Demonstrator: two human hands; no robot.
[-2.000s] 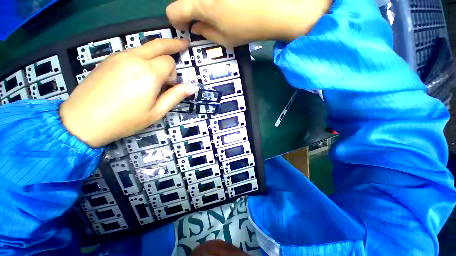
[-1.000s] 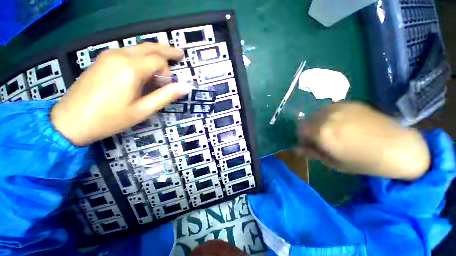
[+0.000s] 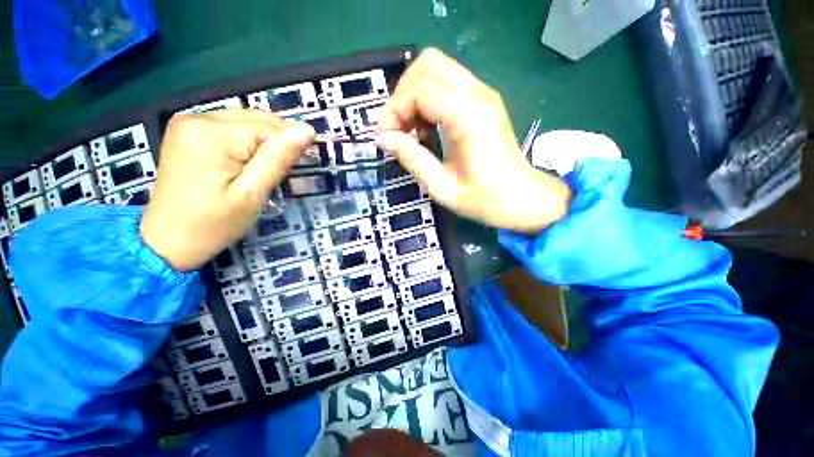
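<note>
My left hand [image 3: 223,174] and my right hand [image 3: 464,143] are raised over the upper part of the black tray [image 3: 453,268]. Between my fingertips is a clear, shiny sheet with black-framed pieces [image 3: 355,153]. My left thumb and finger pinch its left side. My right thumb and finger close on its upper right edge. The sheet hangs over the tray's panels and hides part of them. White panels with dark windows [image 3: 364,304] lie in columns in the tray. Some panels under my hands are hidden.
A white wipe [image 3: 578,148] lies right of the tray, partly behind my right sleeve, with a tweezer tip [image 3: 531,136] beside it. A blue bin [image 3: 85,40] stands upper left. A clear bag of parts [image 3: 705,107] and a grey plate [image 3: 593,25] lie upper right. An orange-red tool end [image 3: 693,233] shows.
My right hand has left the tray, passed near the wipe and come back to the sheet beside my left hand. The blue bin shows more fully in the view.
</note>
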